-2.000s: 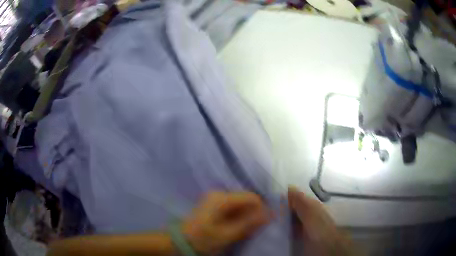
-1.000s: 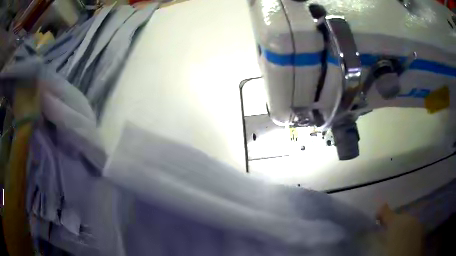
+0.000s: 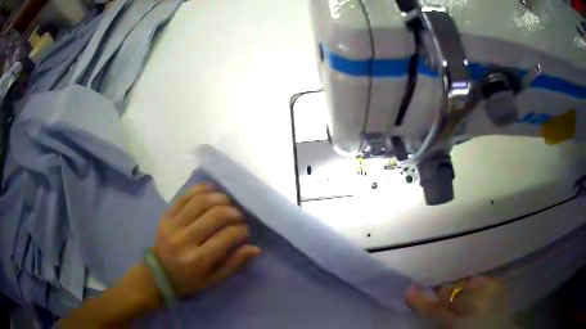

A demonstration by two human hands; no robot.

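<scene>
A blue-grey garment panel (image 3: 270, 289) lies over the front of the table, with a folded band (image 3: 289, 225) running slantwise along its upper edge. My left hand (image 3: 202, 238), with a green bangle at the wrist, rests on the cloth by the band's upper left end, fingers curled; whether it grips the cloth is hard to tell. My right hand (image 3: 459, 302), with a ring and somewhat blurred, pinches the band's lower right end. The sewing machine's needle area (image 3: 363, 168) is beyond the band, with no cloth under it.
The white machine head (image 3: 385, 71) with a blue stripe stands at upper right, a grey cylinder (image 3: 437, 183) hanging low from it. Layered cut pieces (image 3: 122, 51) lie at upper left. More crumpled blue-grey cloth (image 3: 71, 148) lies at left on the white table (image 3: 212, 83).
The view has swung right to the machine. The panel now lies slantwise before it. My left hand has come from the far left onto the cloth; my right hand has moved slightly left.
</scene>
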